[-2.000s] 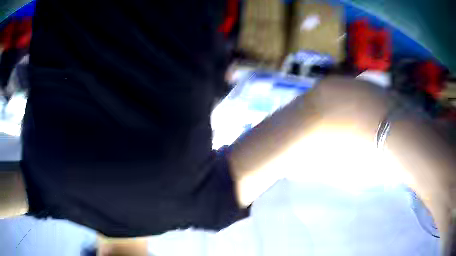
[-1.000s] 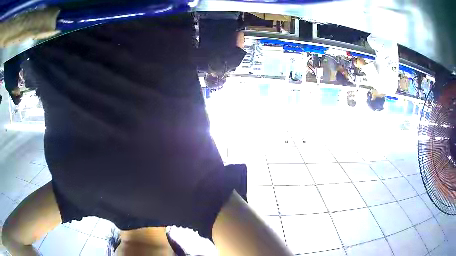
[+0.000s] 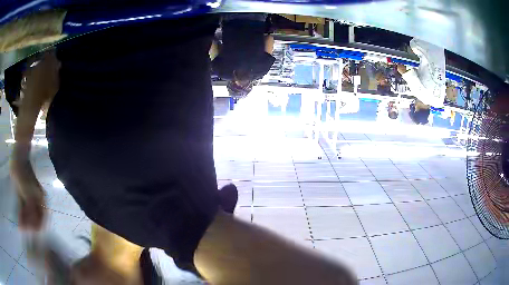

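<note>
No hand in view can be recognised as mine. A person in black clothing (image 3: 134, 122) fills the left and middle, close to the camera. The picture seems upside down. A blurred bare arm and hand (image 3: 32, 209) show at the far left; whose they are and whether they hold anything cannot be told. Another bare limb (image 3: 268, 259) crosses the bottom edge, its end cut off. A white item (image 3: 173, 270) is partly visible at the bottom. No work piece can be made out.
A round wire fan (image 3: 488, 167) stands at the right edge. Another person in dark clothing (image 3: 245, 44) and bright benches with blue items (image 3: 340, 54) are behind. A pale tiled surface (image 3: 357, 206) spans the lower right. A blue glossy edge (image 3: 139, 19) crosses the top left.
The background is almost unchanged since one second ago. The person in black has shifted, and a blurred arm and hand have appeared at the left. The limb at the bottom has swung toward the right.
</note>
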